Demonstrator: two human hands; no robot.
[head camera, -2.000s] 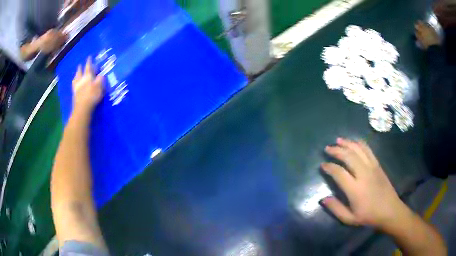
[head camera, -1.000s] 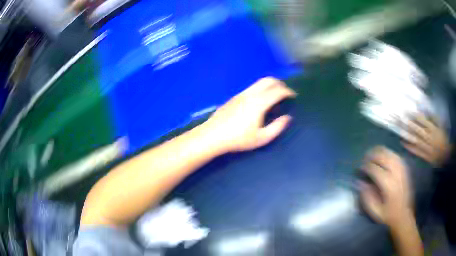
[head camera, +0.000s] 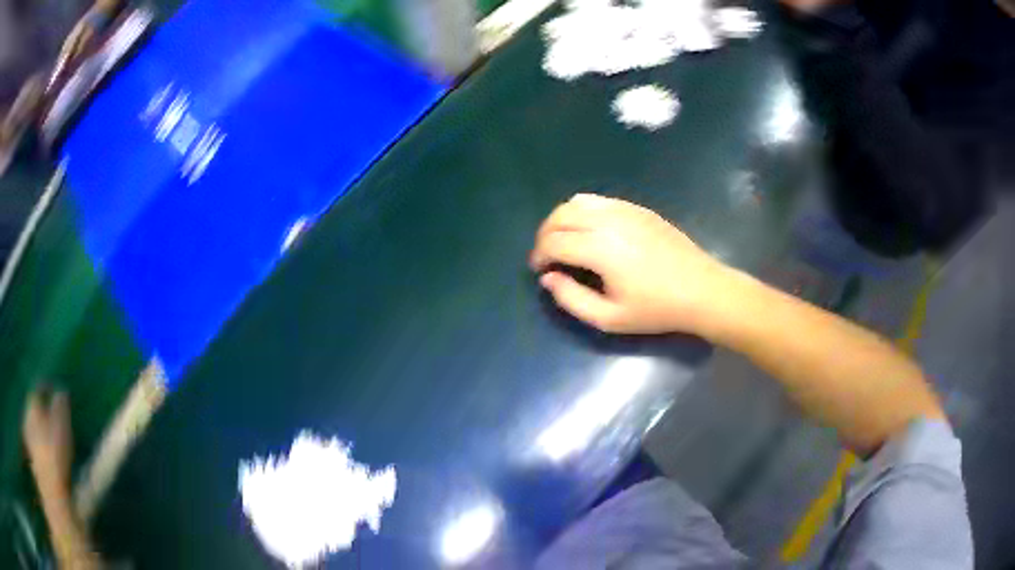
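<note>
A pile of small white pieces (head camera: 312, 499) lies on the dark green bench at the lower left; glare hides their shapes. My right hand (head camera: 623, 267) is low over the middle of the bench, fingers curled and thumb apart, with nothing visible in it. A blurred hand (head camera: 47, 429) at the far left edge, over the green belt, looks like my left hand; its fingers and any content cannot be made out. A cluster of white round housings (head camera: 634, 39) lies at the top, with a separate white patch (head camera: 646, 106) just below it.
A blue board (head camera: 267, 145) with white lettering spans the belt at the upper left. A whitish edge rail (head camera: 120, 440) runs beside the belt. A grey post (head camera: 443, 33) stands behind the board. Another person's dark clothing (head camera: 913, 145) is at the upper right.
The view has swung, putting the housings higher in the picture. My left hand has left the bench beside the board for the far left. The second hand near the housings is no longer there.
</note>
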